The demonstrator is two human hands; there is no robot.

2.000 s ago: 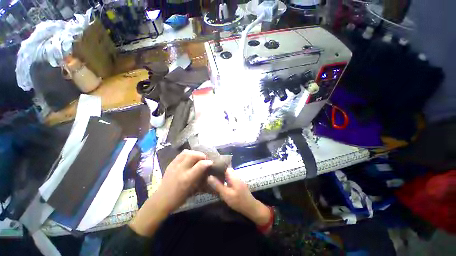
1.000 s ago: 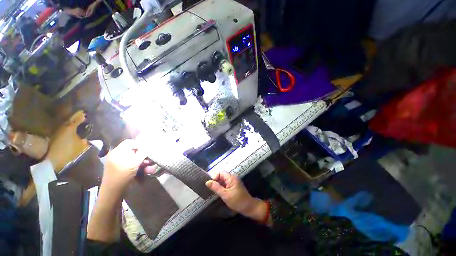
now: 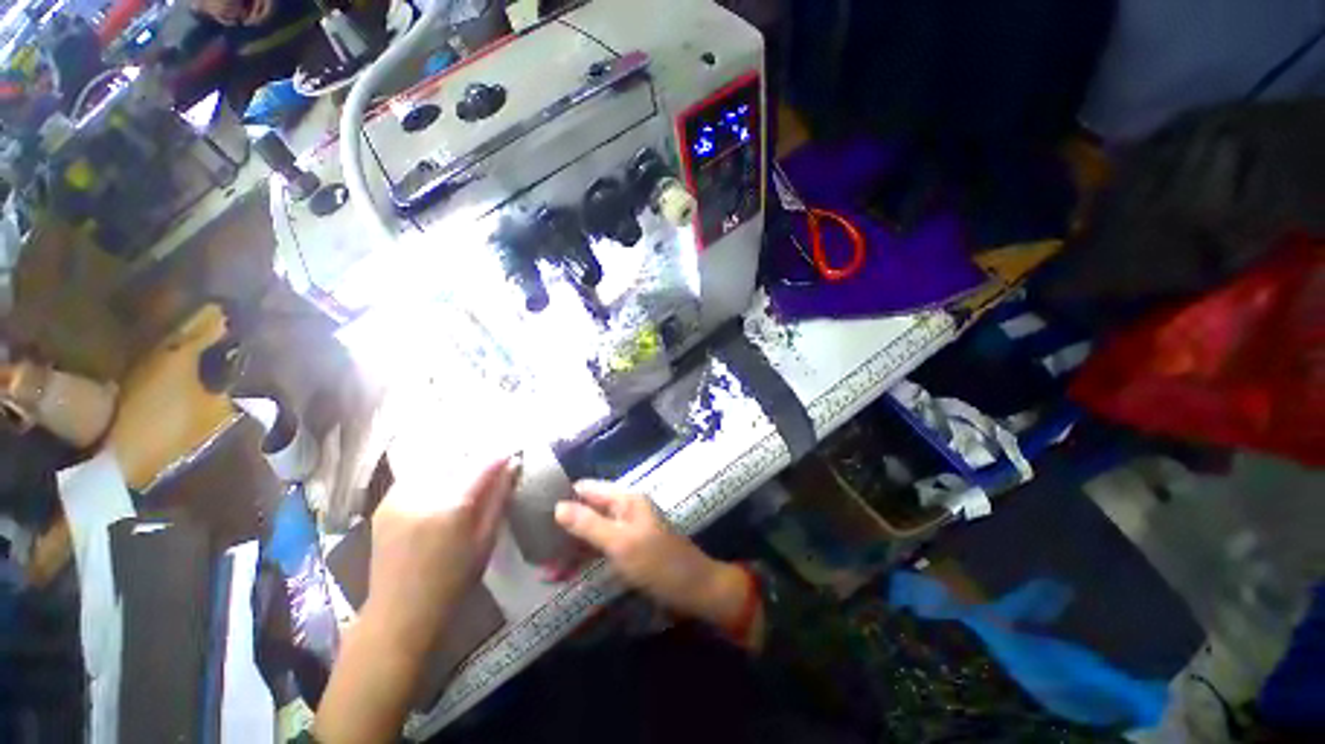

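A small brown-grey fabric piece (image 3: 541, 509) is held between my two hands at the table's front edge, before the sewing machine (image 3: 509, 146). My left hand (image 3: 436, 545) grips its left side, fingers closed near the glare. My right hand (image 3: 635, 541) holds its right side with thumb and fingertips. Another brown-grey piece (image 3: 462, 618) lies on the table beside and partly behind my left hand. The machine's needle area is hidden by bright lamp glare.
Stacked dark and white panels (image 3: 160, 625) lie at left. A dark strap (image 3: 766, 390) crosses the table edge. Red-handled scissors (image 3: 836, 244) lie on purple cloth (image 3: 916, 255) at right. A blue-edged bin (image 3: 945, 436) with offcuts is below the table. A red item (image 3: 1221, 356) is far right.
My hands have come closer together, and the piece that was stretched between them now shows shorter and more upright. My left hand has moved right and down. The view has shifted slightly.
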